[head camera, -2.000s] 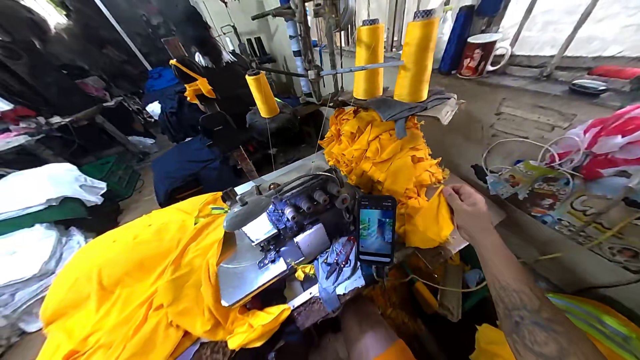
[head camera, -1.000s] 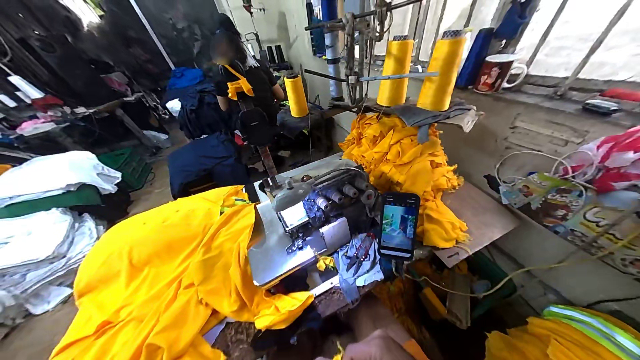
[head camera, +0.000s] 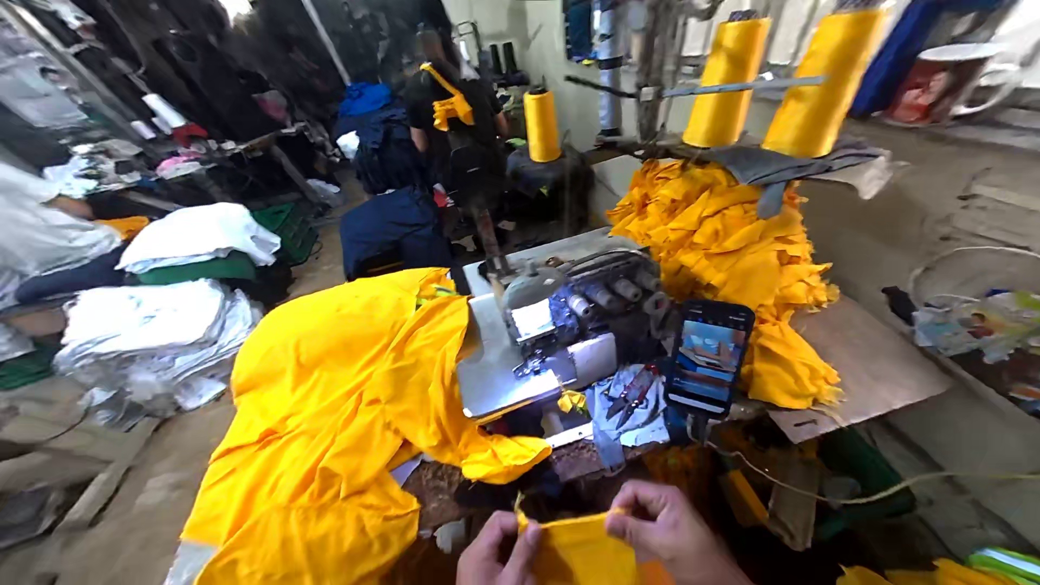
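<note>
Low in the view, a piece of yellow fabric (head camera: 581, 548) is stretched between my two hands. My left hand (head camera: 501, 548) pinches its left corner between thumb and fingers, and my right hand (head camera: 662, 524) pinches its upper right edge. Beyond them stands an overlock sewing machine (head camera: 581, 325) with a metal plate. A large yellow cloth (head camera: 341, 390) drapes over the table left of the machine. Small red-handled snips (head camera: 634, 394) lie on a light blue cloth (head camera: 609, 414). A smartphone (head camera: 709, 357) stands upright right of the machine, before a heap of yellow fabric pieces (head camera: 723, 236).
Yellow thread cones (head camera: 725, 81) stand behind the heap, with a grey cloth (head camera: 780, 166) below. A mug (head camera: 934, 85) is on the ledge at right. White folded cloths (head camera: 154, 325) are stacked at left. A person (head camera: 455, 106) is in the background. A cable (head camera: 877, 491) runs right from the phone.
My right hand was at the yellow heap two seconds ago; now it is low in front, holding a fabric piece with my left hand. The view has shifted.
</note>
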